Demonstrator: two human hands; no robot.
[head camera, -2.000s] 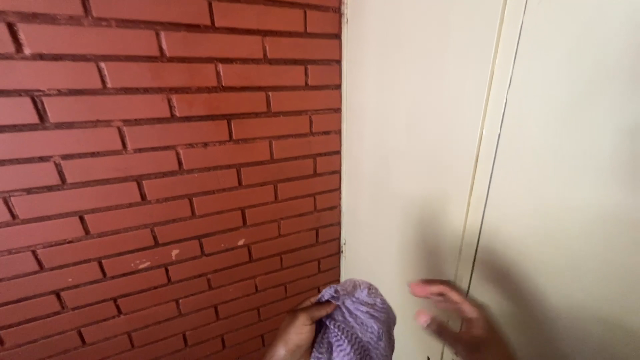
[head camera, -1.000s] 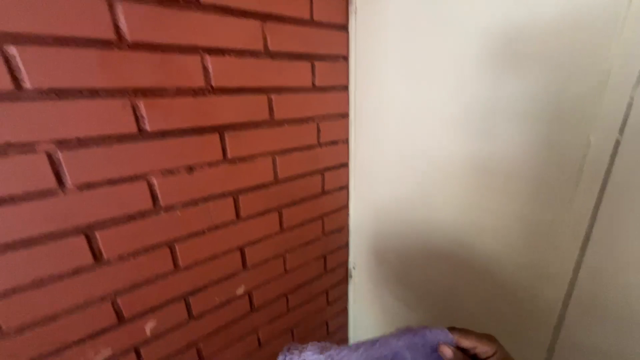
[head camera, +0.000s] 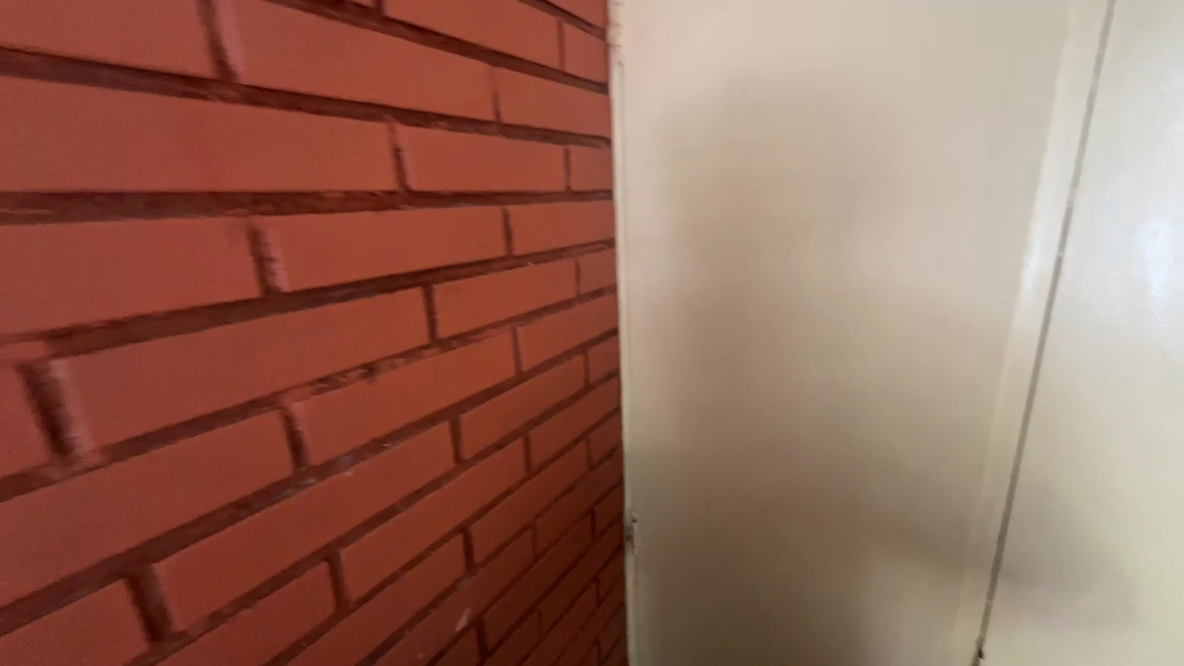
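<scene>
Neither my left hand nor my right hand shows in the head view at this moment. The purple cloth is out of the frame too, so what each hand holds or touches is hidden. Only a red brick wall (head camera: 342, 240) on the left and a cream painted panel (head camera: 823, 305) on the right fill the view. Soft shadows fall across the panel.
The brick wall meets the panel at a narrow upright edge (head camera: 622, 277). Farther right, a thin dark seam (head camera: 1045, 324) runs down between the cream panel and another pale panel (head camera: 1138, 370).
Both hands and the purple cloth, seen low in the view two seconds ago, have left the frame. One second ago part of the cloth and one hand still showed. The view has shifted.
</scene>
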